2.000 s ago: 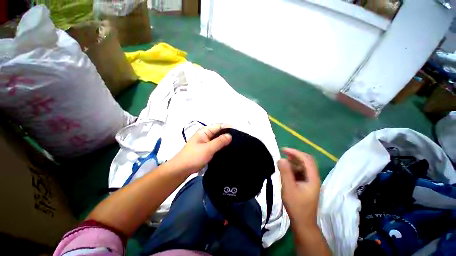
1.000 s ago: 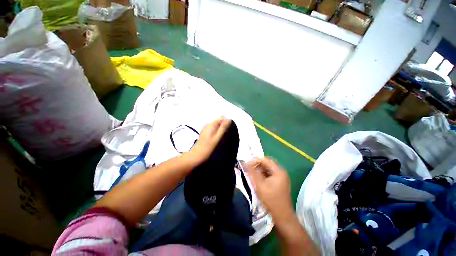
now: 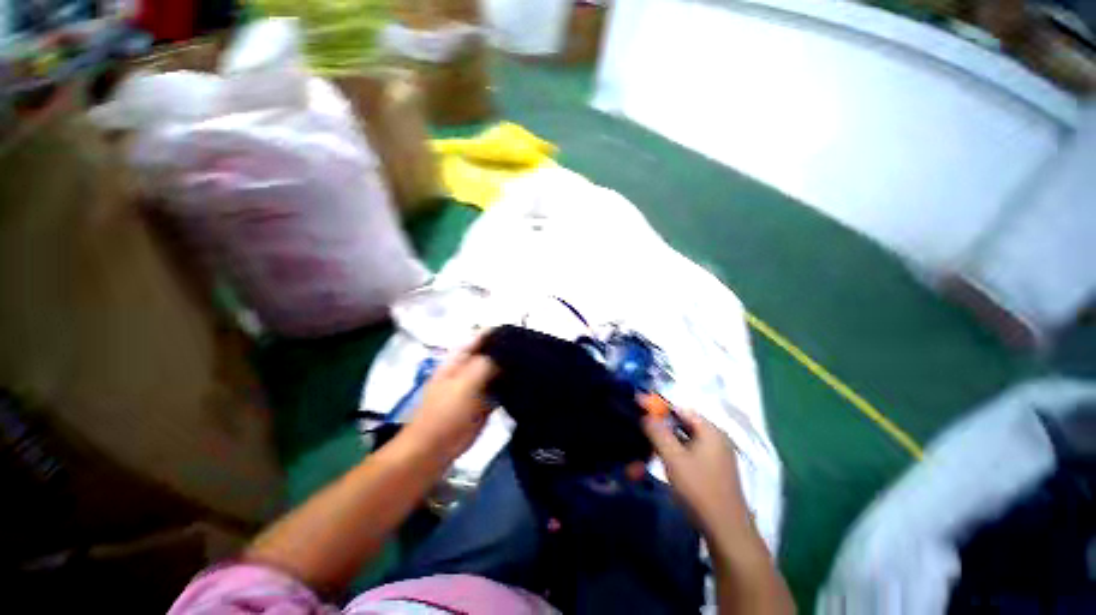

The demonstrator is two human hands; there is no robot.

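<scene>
A black fabric section [image 3: 559, 396] with a small white mark is held between my hands over my lap. My left hand [image 3: 459, 402] grips its upper left edge. My right hand [image 3: 695, 457] is at its right edge, fingers closed by a small bright orange patch [image 3: 653, 405]; the frame is blurred there. A blue plush piece [image 3: 631, 358] shows just behind the fabric on the white sack [image 3: 709, 324]. Another blue piece [image 3: 423, 375] lies left of my left hand, partly hidden.
A stuffed white sack [image 3: 283, 204] and a brown carton [image 3: 108, 312] stand at left. A yellow sack [image 3: 493, 162] lies on the green floor beyond. An open white bulk sack [image 3: 925, 505] with dark contents is at lower right. A low white wall [image 3: 829, 132] runs behind.
The view has swung left. My right hand, blurred and apart from the fabric before, is now at its right edge. The fabric is spread wider and an orange patch shows.
</scene>
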